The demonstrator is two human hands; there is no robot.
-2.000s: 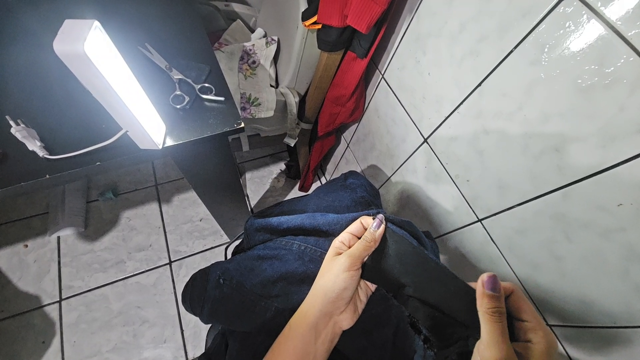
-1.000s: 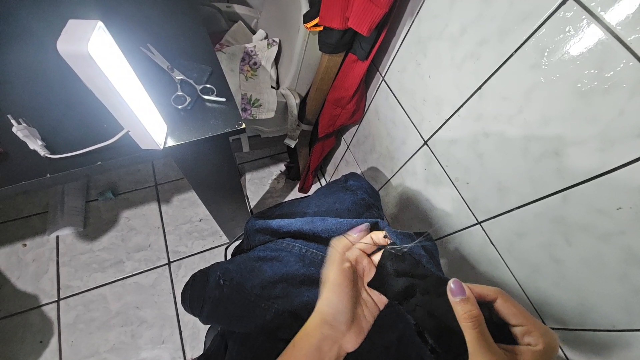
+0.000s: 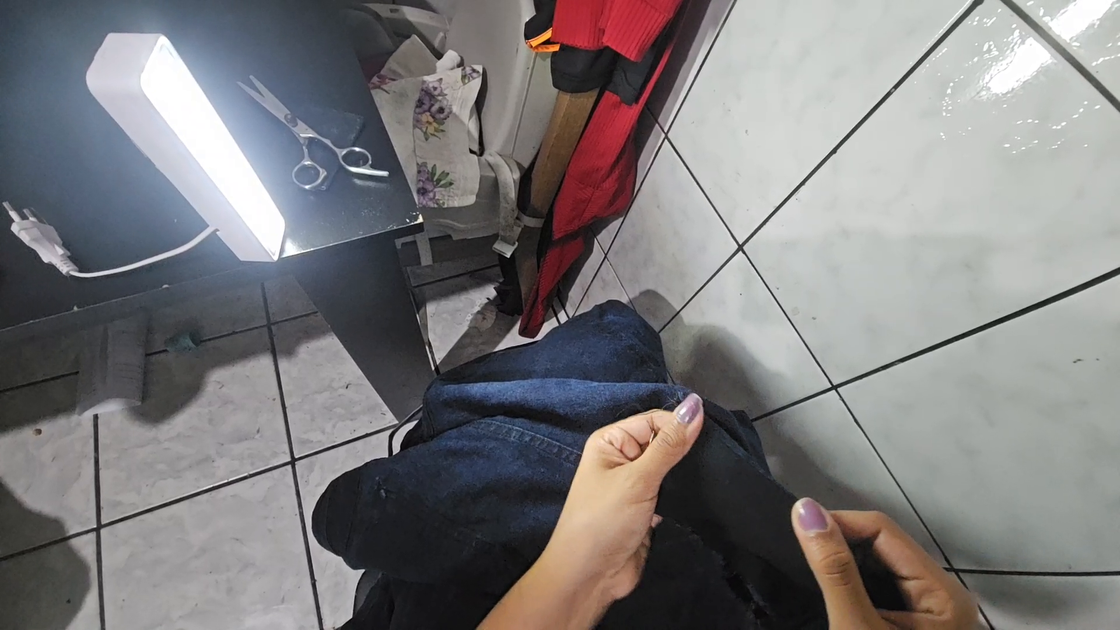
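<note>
Dark blue denim cloth (image 3: 516, 411) lies bunched across my lap, with a black cloth (image 3: 735, 490) over its right side. My left hand (image 3: 626, 481) has thumb and forefinger pinched together at the upper edge of the black cloth; fine thread shows faintly near the fingertips, and whether a needle is there I cannot tell. At the lower right, my right hand (image 3: 884, 569) grips the black cloth between thumb and fingers. A torn or frayed line runs down the dark cloth between the hands.
On the black table (image 3: 350, 223) at upper left are a lit white lamp (image 3: 188, 149) with a cord and plug (image 3: 39, 236), and metal scissors (image 3: 306, 140). Beyond hang red garments (image 3: 599, 175) beside floral cloth (image 3: 433, 131). A tiled wall (image 3: 875, 262) rises close on the right.
My left fingers, raised with thread trailing from them one second ago, are now pinched at the black cloth's edge. My right hand stays at the lower right on the cloth.
</note>
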